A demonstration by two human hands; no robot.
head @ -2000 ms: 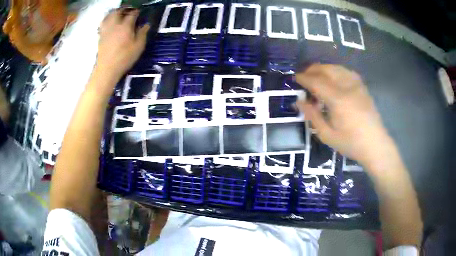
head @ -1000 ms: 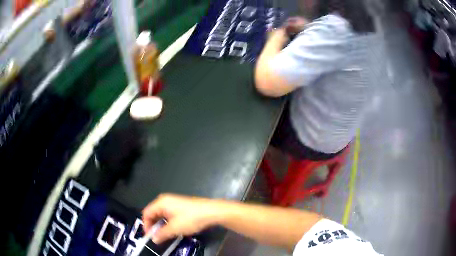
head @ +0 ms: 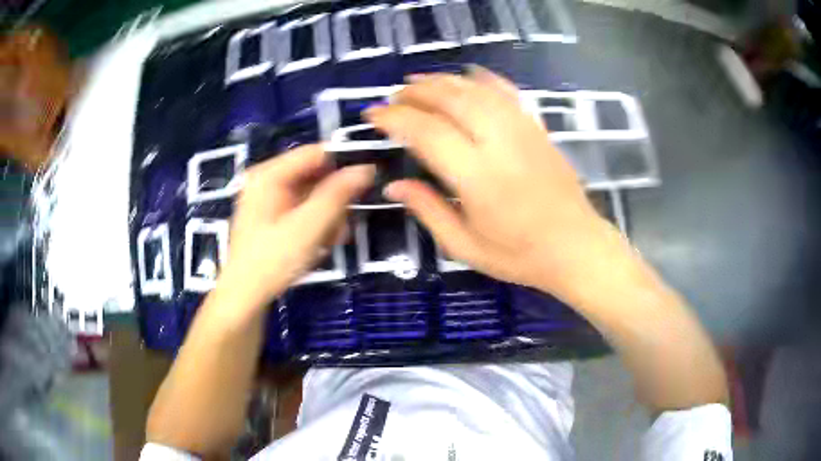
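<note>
A die-cut sheet of joined white-edged rectangles lies across the dark phone front housings, its right end past them. My left hand is at its left end, thumb over the sheet and fingers at its edge, apparently pinching it; the image is blurred. My right hand is over the middle of the sheet, thumb and fingers spread towards my left hand. The palm hides what lies below it, so its grip cannot be told. White frames surround several screen windows.
The housings lie in rows on a shiny black tray. A bright white pile lies at the left. The grey-green bench extends right, with a white oval object near its far edge. Something orange shows at far left.
The view has swung back from the bench and a seated person to the tray. Compared with the oldest frame, the sheet lies farther right and both hands have come together over it.
</note>
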